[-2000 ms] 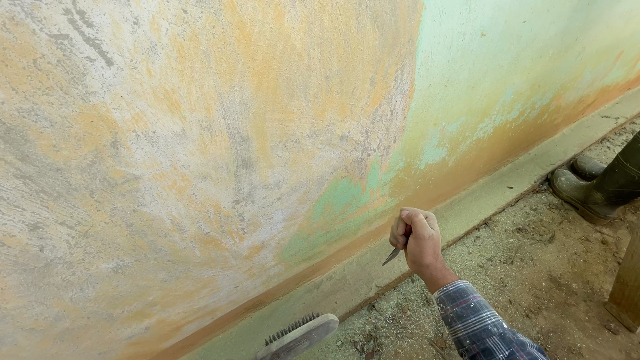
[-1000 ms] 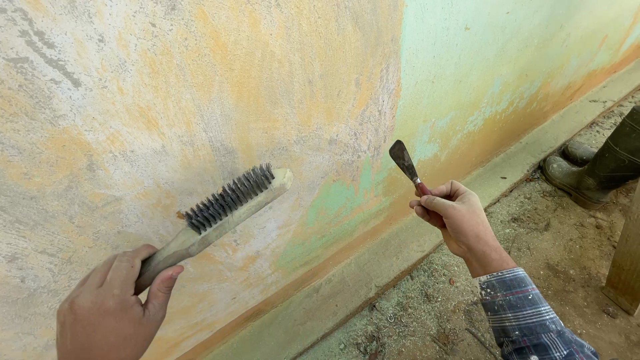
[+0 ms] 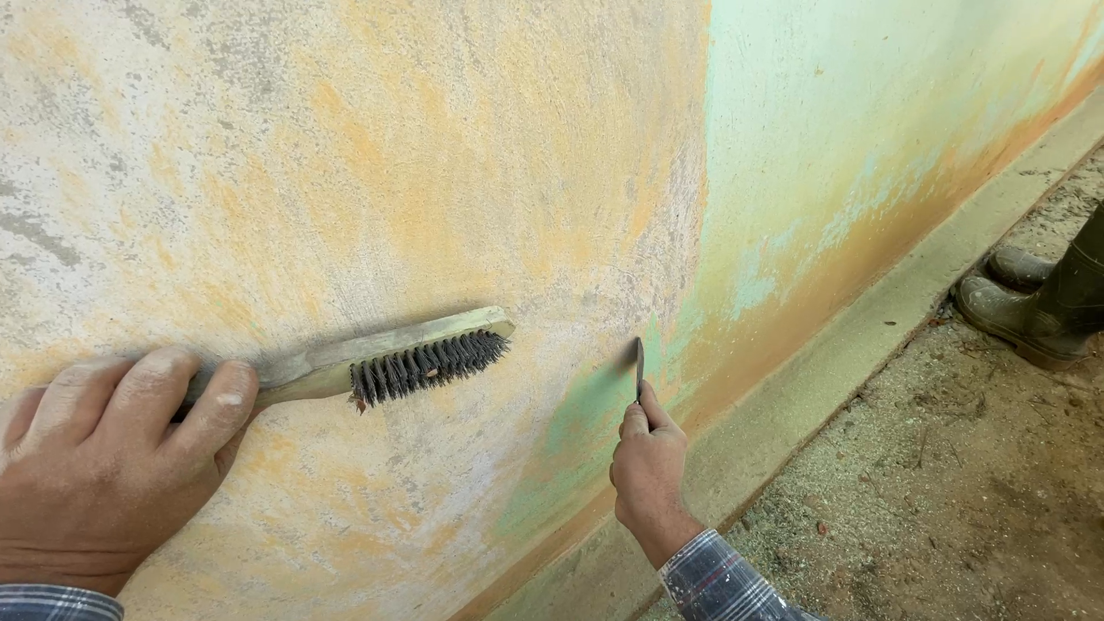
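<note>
My left hand (image 3: 129,457) grips the handle of a wooden wire brush (image 3: 423,349) at the left, close against the wall, its dark bristles facing down. In my right hand (image 3: 651,457) is a small paint scraper (image 3: 640,366), seen nearly edge-on, its tip at the wall beside a patch of green paint (image 3: 595,405). Around both tools the painted wall (image 3: 483,198) shows worn yellow, white and grey. Light green paint (image 3: 802,112) covers the wall farther right.
A concrete ledge (image 3: 776,431) runs along the foot of the wall. Beyond it lies dirt ground (image 3: 931,483) strewn with paint flakes. Another person's rubber boots (image 3: 1052,302) stand at the right edge.
The wire brush, bristles up a second ago, now has them facing down. My right hand has brought the scraper from in front of the wall to the green patch's edge.
</note>
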